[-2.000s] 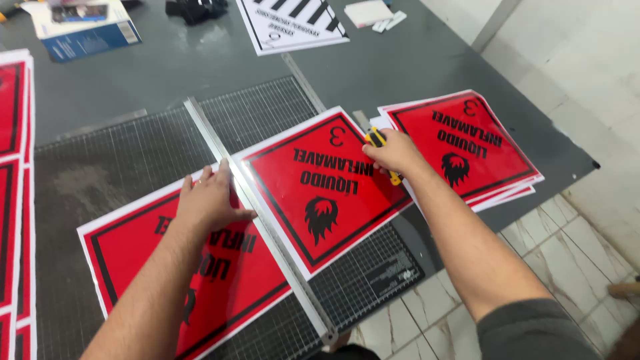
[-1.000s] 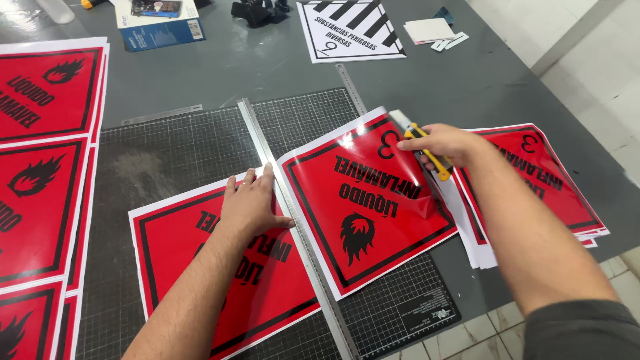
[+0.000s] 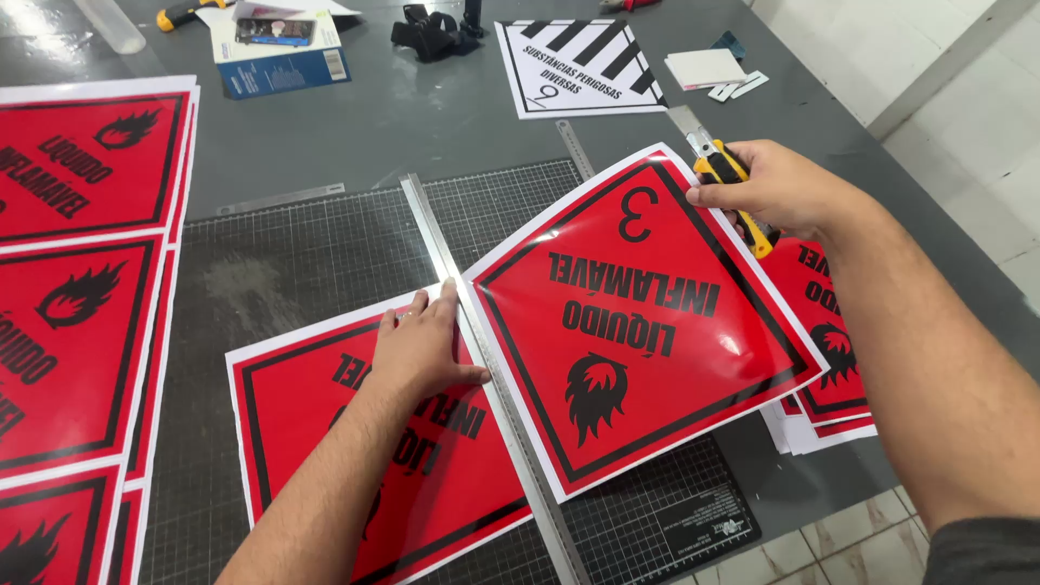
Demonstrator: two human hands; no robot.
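My left hand (image 3: 426, 345) presses on a long metal straightedge (image 3: 508, 414) and the red flammable-liquid label sheet (image 3: 305, 414) to its left. A black gridded cutting mat (image 3: 244, 284) lies beneath. In my right hand (image 3: 780, 191) are a yellow-and-black utility knife (image 3: 723, 171), its wide blade pointing away, and the edge of a second red label (image 3: 650, 325). That label's right side is lifted, while its left edge lies along the straightedge. Under my right forearm, a stack of red labels (image 3: 837, 390) is partly hidden.
Large red label sheets (image 3: 81, 325) cover the left side. Farther back are a blue-and-white box (image 3: 280, 69), black straps (image 3: 439, 32), a striped white label (image 3: 581, 69), a white card pad (image 3: 705, 68) and steel rulers (image 3: 280, 199). The table edge (image 3: 934, 236) runs along the right.
The right-hand label, flatter two seconds ago, is now raised at its right side by my right hand, which still holds the knife. My left hand stays on the straightedge.
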